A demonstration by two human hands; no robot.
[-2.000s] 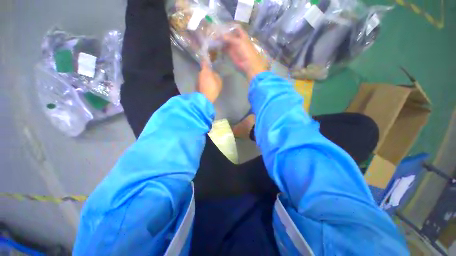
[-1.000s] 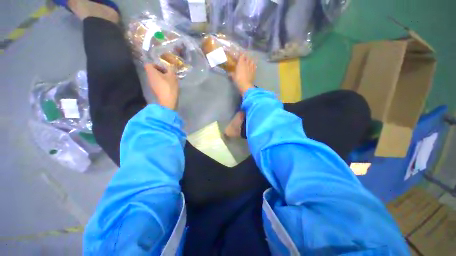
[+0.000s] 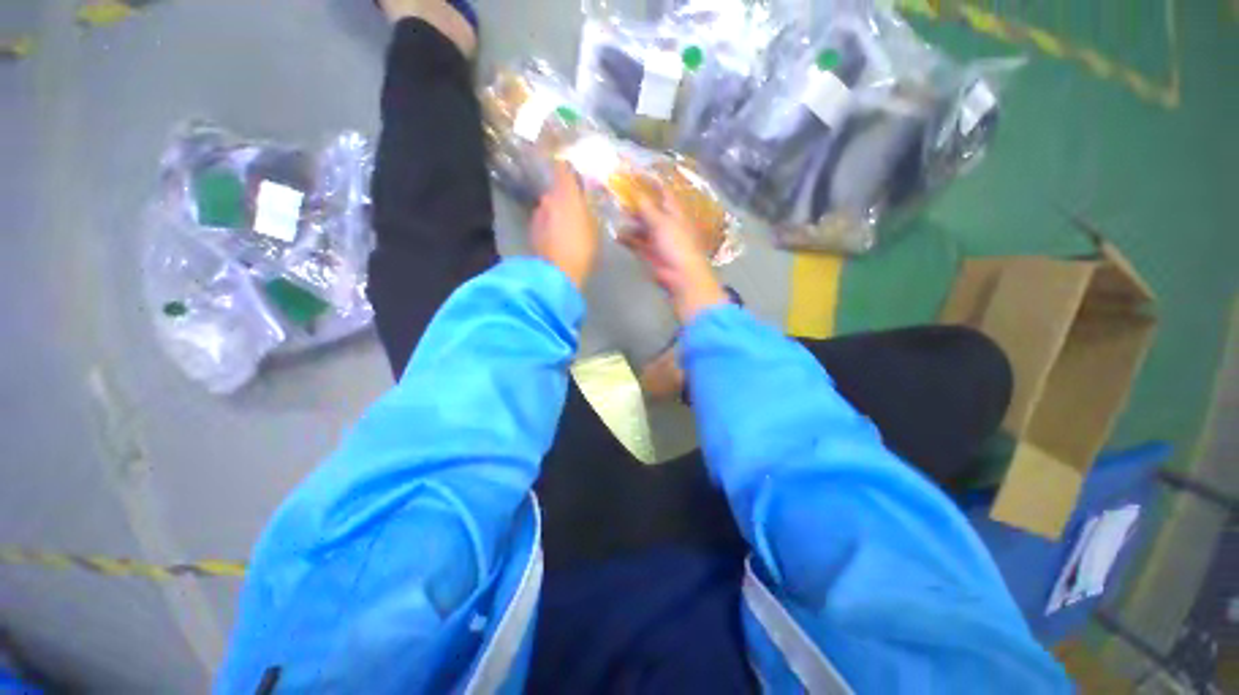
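Observation:
A clear bag with orange-brown parts (image 3: 690,201) and a white label lies between my hands above the floor. My left hand (image 3: 565,231) grips its left end near the label. My right hand (image 3: 669,242) is on its right part, fingers over the orange contents; whether they close on it is unclear. Another bag of orange-brown parts (image 3: 514,111), with a white label and green sticker, lies just beyond my left hand. Bagged dark parts (image 3: 849,149) with white labels and green stickers lie beyond my right hand.
More bagged dark parts (image 3: 252,258) lie left of my outstretched leg. A pale yellow sheet (image 3: 616,406) lies between my legs. An open cardboard carton (image 3: 1053,353) stands at the right, beside the blue platform (image 3: 1012,570) with white paper (image 3: 1095,557) on it.
The orange-brown bag under my right hand is now between both hands. My left hand has left the other orange-brown bag and moved right to this one. The view has shifted.

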